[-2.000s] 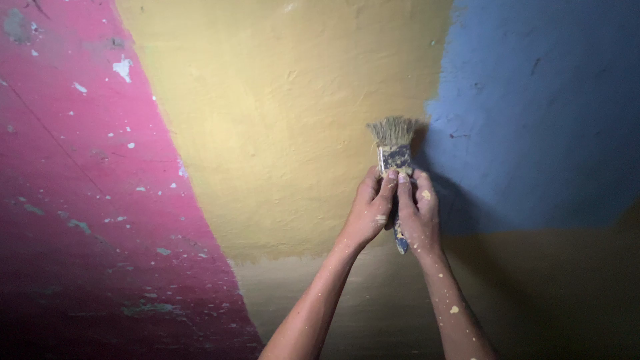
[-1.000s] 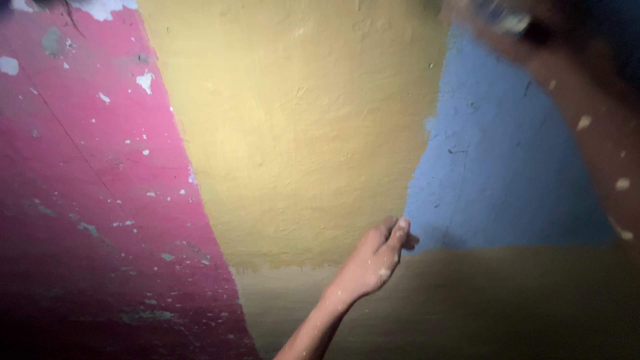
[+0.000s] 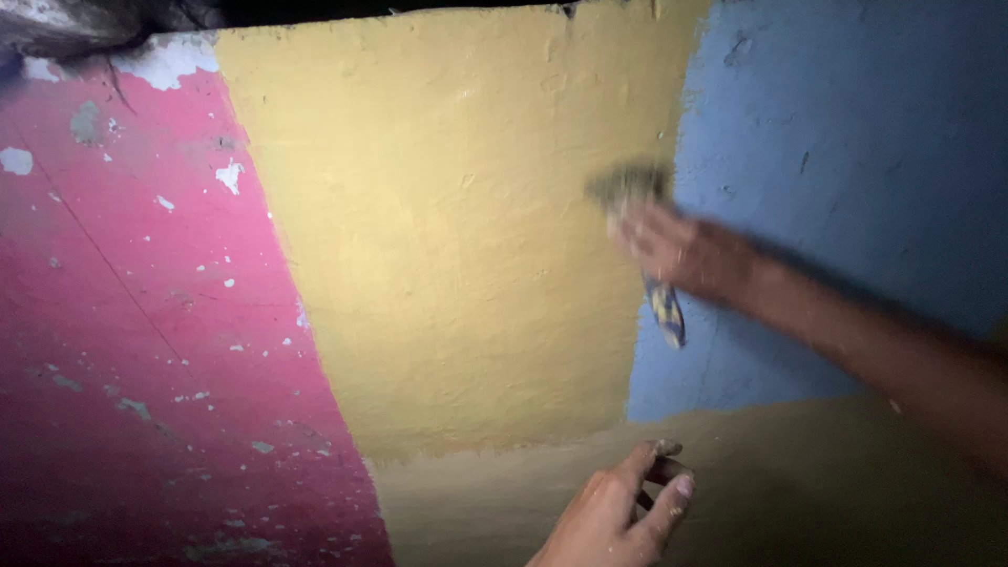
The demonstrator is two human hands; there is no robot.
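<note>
My right hand (image 3: 669, 240) holds a paintbrush (image 3: 665, 311), blurred, over the right edge of the yellow wall section (image 3: 465, 228). Its dark bristles point up, and the paint-stained handle sticks out below the hand over the blue section (image 3: 795, 181). Whether the bristles touch the wall cannot be told. Low in the view, my left hand (image 3: 622, 500) is held with fingers bent and apart, nothing in it, in front of the brownish lower band (image 3: 472, 492). Both the left hand and the right arm carry small paint specks.
A pink wall section (image 3: 197, 315) with chipped, flaking paint lies left of the yellow. A grey, rough object (image 3: 79, 24), too unclear to name, sits at the top left. Along the top runs the wall's uneven edge (image 3: 394, 17), with darkness above it.
Two seconds ago both hands were together at the paintbrush; now only the right holds it. From the upper right one second ago, the right hand has come down and left. The view has shifted upward.
</note>
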